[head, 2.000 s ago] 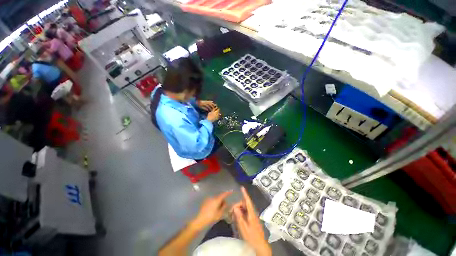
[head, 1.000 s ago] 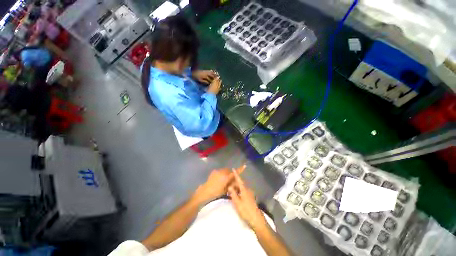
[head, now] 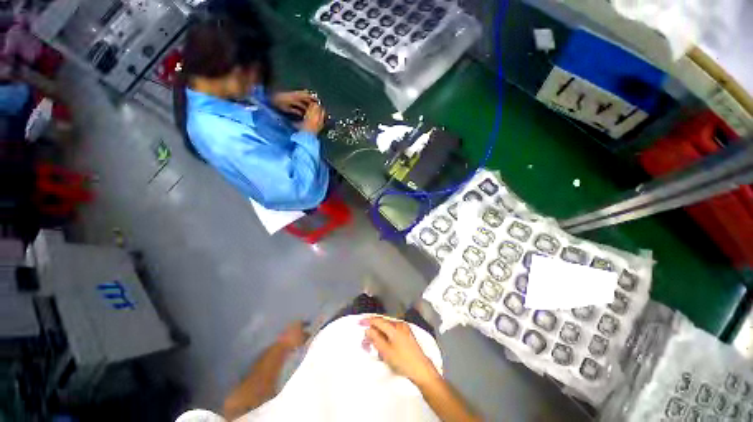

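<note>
My right hand [head: 398, 344] is in front of my white shirt, fingers loosely bent, with nothing seen in it. My left hand [head: 291, 336] is low at my left side, small and blurred; its fingers cannot be made out. White blister trays [head: 452, 294] with rows of dark-ringed parts lie on the bench at my right, beyond my hands' reach of contact. A blank white paper sheet [head: 570, 283] lies on top of them.
A seated worker in a blue smock [head: 256, 152] handles small parts beside a loose pile [head: 351, 128]. Another tray stack [head: 396, 78] and a blue air hose [head: 498, 99] are on the green bench. Grey boxes [head: 99, 297] stand at left; a metal post [head: 660, 196] crosses the right.
My hands, together a second ago, are now apart; the left has dropped towards my side. The worker and trays have shifted left and up in the view.
</note>
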